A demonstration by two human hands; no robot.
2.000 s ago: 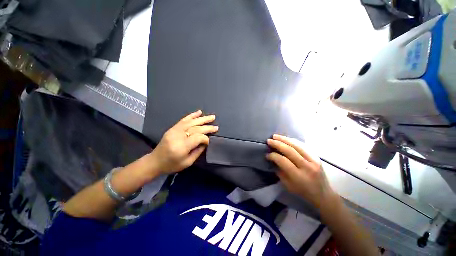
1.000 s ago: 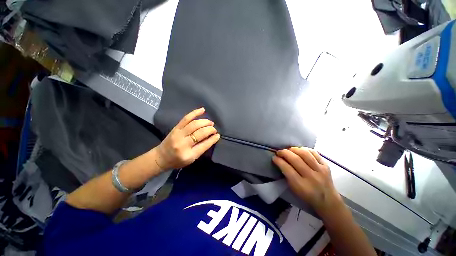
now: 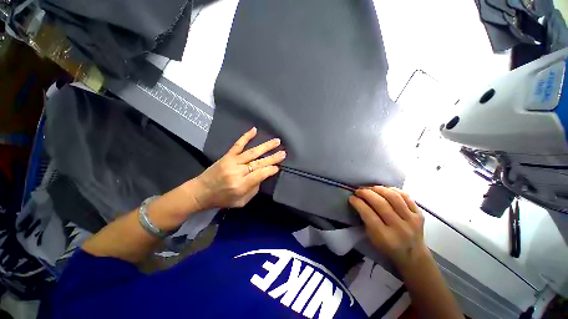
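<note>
The large dark grey garment panel (image 3: 311, 81) lies on the white table and over its front edge. A narrow dark lipped line, the pocket opening (image 3: 319, 179), runs across its lower part, with a grey flat piece (image 3: 311, 196) below it. My left hand (image 3: 236, 173) lies at the left end of the line, thumb and finger pinching the cloth there, other fingers spread on the panel. My right hand (image 3: 391, 218) holds the cloth at the right end, fingers bent over it. The fingertips hide both ends of the line.
The white sewing machine head (image 3: 504, 115) stands at the right, with black snips (image 3: 514, 229) on the bed. Dark cut pieces (image 3: 124, 31) lie at upper left, more (image 3: 514, 22) at upper right. A ruler strip (image 3: 177, 107) runs along the table's edge. Dark cloth (image 3: 118, 149) hangs at left.
The view has shifted, so the scene sits further right and lower. The panel has drawn down a little and creased above my left hand. The dark line shows wider between my hands.
</note>
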